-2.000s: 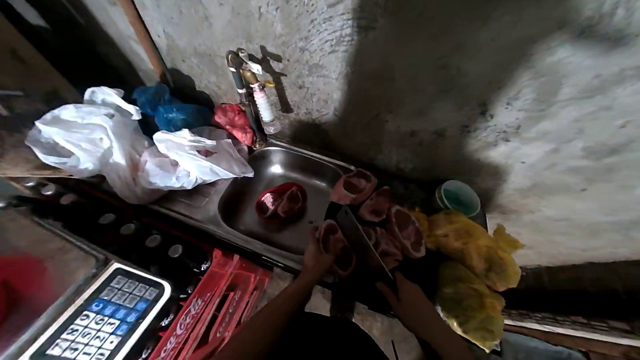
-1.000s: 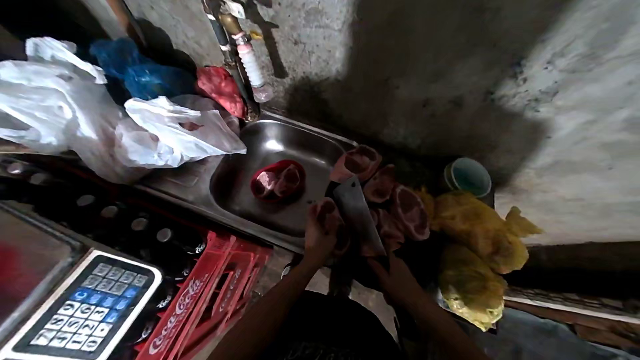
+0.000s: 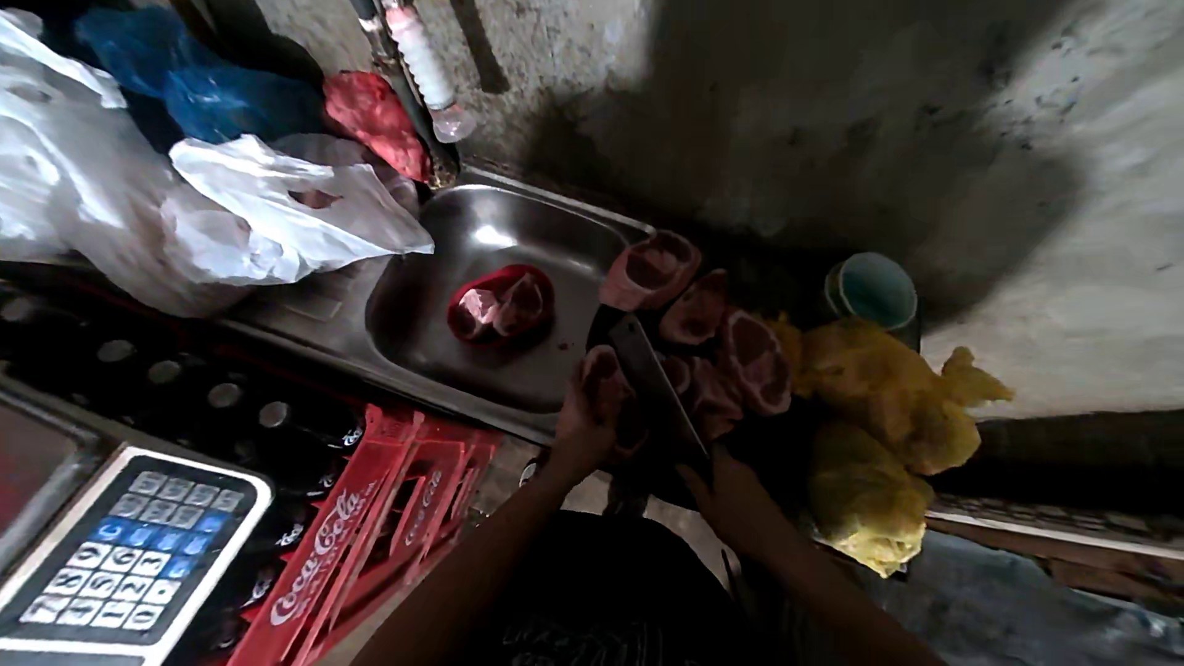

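Note:
My left hand (image 3: pixel 583 430) grips a cut piece of raw meat (image 3: pixel 606 384) just right of the steel sink's front edge. My right hand (image 3: pixel 726 486) holds a cleaver (image 3: pixel 659 384), its broad blade slanting up and left beside that piece. Several more chunks of raw meat, pale-rimmed with dark red centres, lie behind and to the right of the blade; one (image 3: pixel 650 270) overlaps the sink's right rim and another (image 3: pixel 754 361) is near a yellow bag. In the sink (image 3: pixel 573 370), a red dish (image 3: pixel 548 319) holds pieces of meat (image 3: pixel 518 305).
Yellow plastic bags (image 3: pixel 879 388) and a pale tub (image 3: pixel 872 289) stand at the right. White plastic bags (image 3: pixel 277 217) cover the sink's left side, by blue (image 3: pixel 231 92) and red bags (image 3: pixel 375 120). At the lower left are a scale keypad (image 3: pixel 129 550), bottles and a red crate (image 3: pixel 324 546).
The cleaver stays in my right hand and the meat in my left, both in nearly the same place. The view has moved somewhat closer.

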